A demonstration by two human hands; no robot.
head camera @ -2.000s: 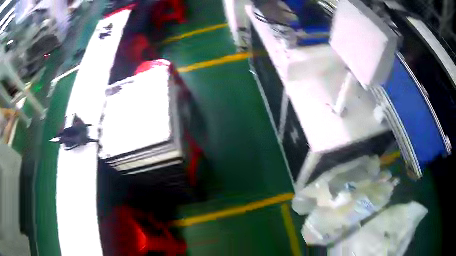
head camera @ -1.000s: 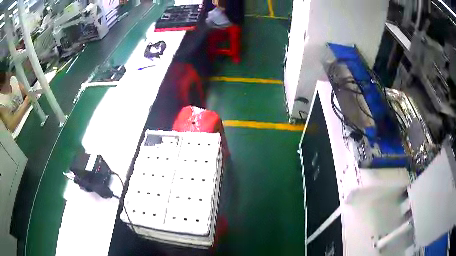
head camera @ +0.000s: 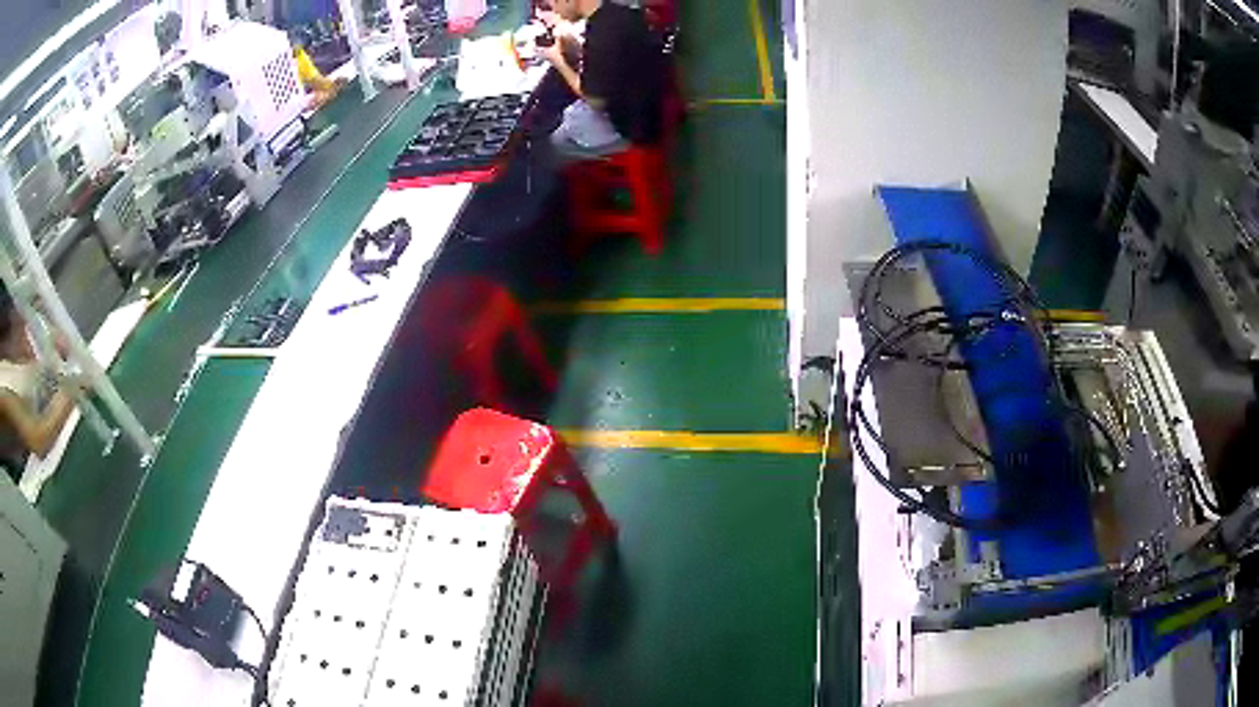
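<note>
Neither of my hands is in the picture. Nearest in front of me, a stack of perforated white trays (head camera: 394, 608) stands beside the bench at the lower left, with rows of dark holes and a grey patch at its far left corner. A black corded device (head camera: 205, 611) stands on the long white foam mat (head camera: 276, 456) to the left of the stack, its cable hanging toward the trays. Farther up the mat lie a black tangled item (head camera: 378, 247) and a thin dark blue strip (head camera: 352, 304).
A red stool (head camera: 486, 459) stands behind the trays. A person in black (head camera: 621, 69) sits at the bench's far end near black trays (head camera: 463, 136). A white machine (head camera: 925, 124) and a blue conveyor (head camera: 1015, 401) with coiled cables are at right. Another person is at far left.
The view has swung up and steadied. The tray stack and corded device have moved lower in the picture. The seated person and black trays now show more fully.
</note>
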